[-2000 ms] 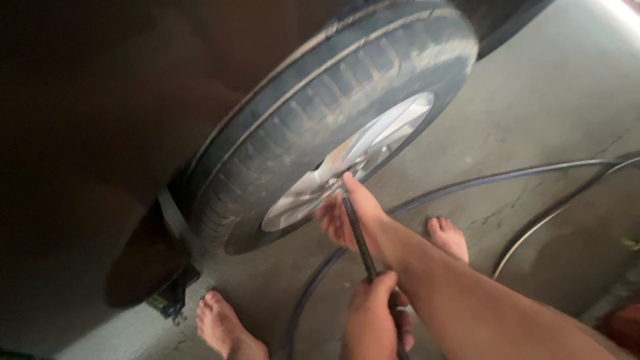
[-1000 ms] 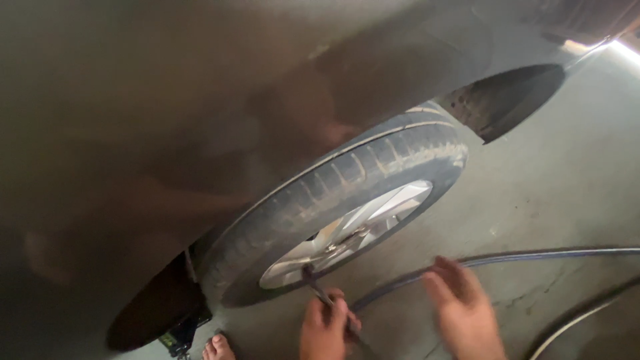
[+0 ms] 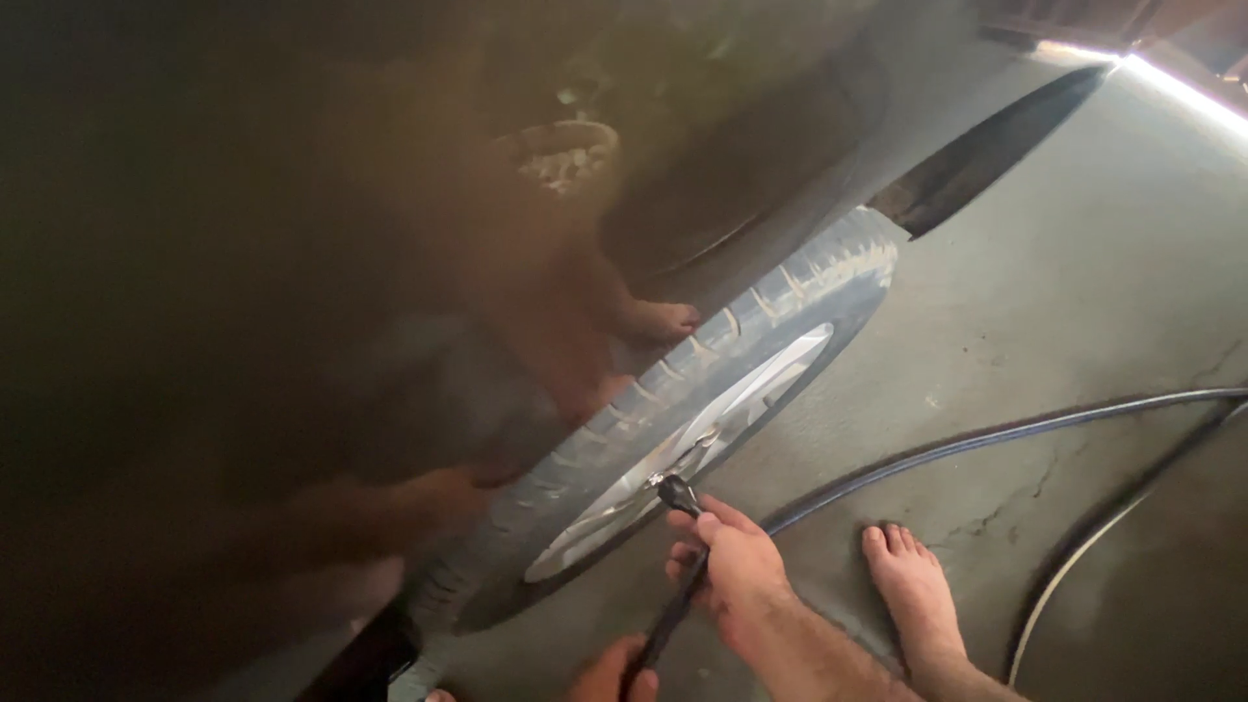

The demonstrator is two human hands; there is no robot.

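My right hand [image 3: 736, 561] grips a black ratchet wrench [image 3: 675, 590] just below its round head. That head meets the middle of the silver alloy wheel [image 3: 770, 385], around the lug nuts; the exact contact is too small to tell. Lower down, my left hand [image 3: 612, 671] is closed around the wrench's handle, partly cut off by the bottom edge of the view. The black tyre [image 3: 809, 283] stands tilted in the view, under the dark car body panel [image 3: 390, 273].
A blue-grey hose [image 3: 936, 444] curves over the concrete floor [image 3: 975, 322] at the right, with another dark length crossing it. My bare foot [image 3: 912, 585] is beside my right forearm. A dark flap [image 3: 994, 156] juts out beyond the tyre.
One second ago my right hand was off the tool, out to the right; now it holds the wrench near the head. The tool's head has moved to the wheel's middle. The view has shifted.
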